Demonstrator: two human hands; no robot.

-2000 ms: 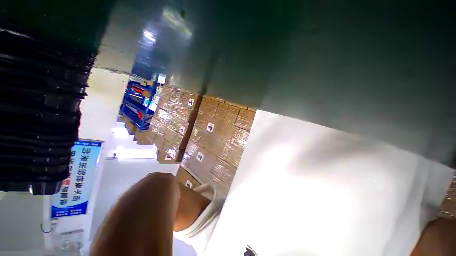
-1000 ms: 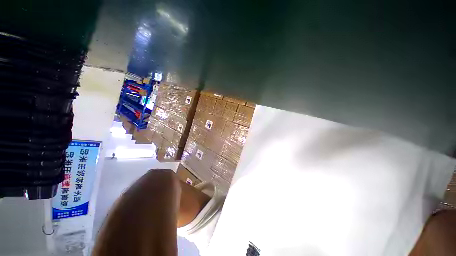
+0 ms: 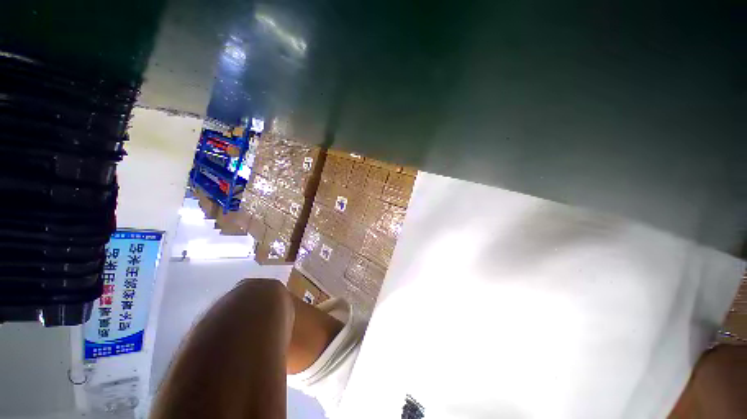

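Neither of my hands is in view. A tall stack of black ridged trays (image 3: 57,196) stands at the left edge, against the dark green bench top (image 3: 491,90) along the upper part of the upside-down picture. A white short-sleeved shirt (image 3: 508,303) on a person fills the lower right, with a small dark logo near the bottom edge. A bare bent arm (image 3: 237,352) comes out of its sleeve at lower centre. Part of another bare arm (image 3: 721,385) shows at the lower right edge. No hand shows on either arm, and I cannot tell whose arms they are.
Film-wrapped brown cartons (image 3: 352,213) with square labels are stacked behind the person. A blue rack (image 3: 219,168) with red items stands beside them. A blue and white sign (image 3: 127,295) hangs near the black trays.
Compared with two seconds ago, the black trays and background sit slightly further left in the picture. The arms and shirt have shifted only slightly.
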